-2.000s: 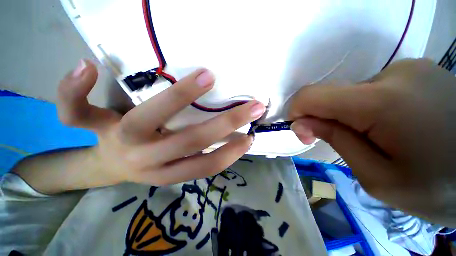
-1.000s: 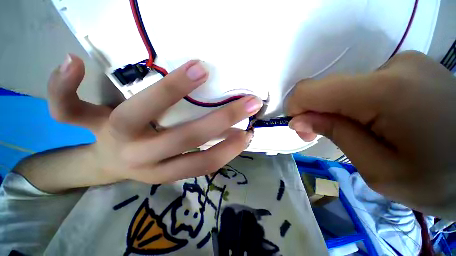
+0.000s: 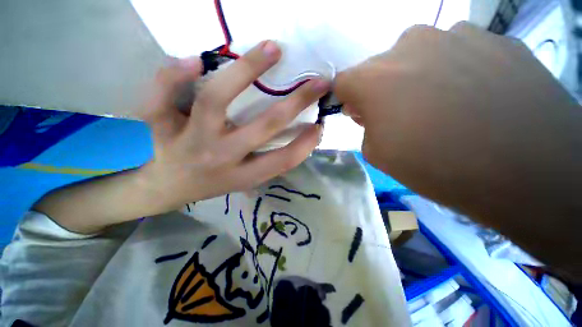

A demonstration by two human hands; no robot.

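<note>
A white housing lies in front of me at the top of the view. A red-and-black twin lead curves across it from a small black connector at its left edge. My left hand lies over the near left part, fingers spread, two fingertips at a small dark part near the housing's near edge. My right hand is closed at the right end of that dark part. What its fingers hold is hidden. A white lead loops beside its fingertips.
The grey bench is at the left, with blue floor and a yellow line below. A patterned apron covers my lap. A blue bin with white pieces and a small pale block stands at lower right. Black mesh shows at upper right.
The whole view has shifted, with the housing higher in the frame. My right hand has closed in towards my left fingertips, and the black tool seen earlier between them no longer shows clearly.
</note>
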